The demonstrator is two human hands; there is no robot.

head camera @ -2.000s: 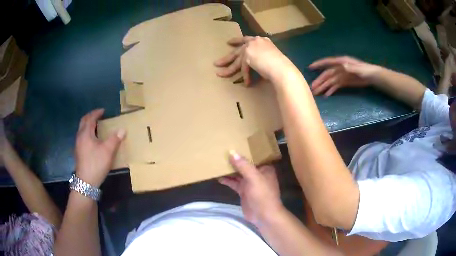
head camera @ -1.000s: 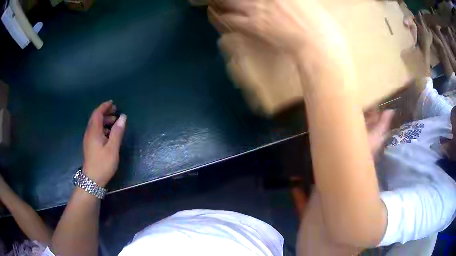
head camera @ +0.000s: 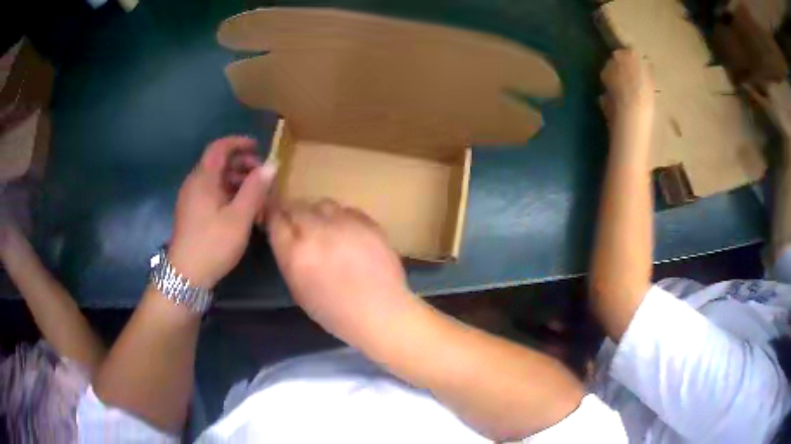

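An open box [head camera: 377,186] sits on the dark green table in front of me, its walls up and its notched lid panel [head camera: 382,74] standing at the far side. My left hand [head camera: 221,204], with a metal watch at the wrist, is at the box's left wall, thumb and fingers around its near end. My right hand [head camera: 334,260] is at the near left corner, covering the left part of the front wall. Its fingers are blurred and partly hidden, so their hold is unclear.
At right, a neighbour's arm [head camera: 629,173] reaches over a flat blank [head camera: 685,104]. More cardboard lies at the far right. Brown boxes [head camera: 26,121] stand at the left edge. Another person's arm [head camera: 52,295] is at lower left. The table edge [head camera: 520,282] runs just nearer than the box.
The flat blank formerly before me is now over at right by the neighbour. An open box stands before me, and both my hands are at its left side.
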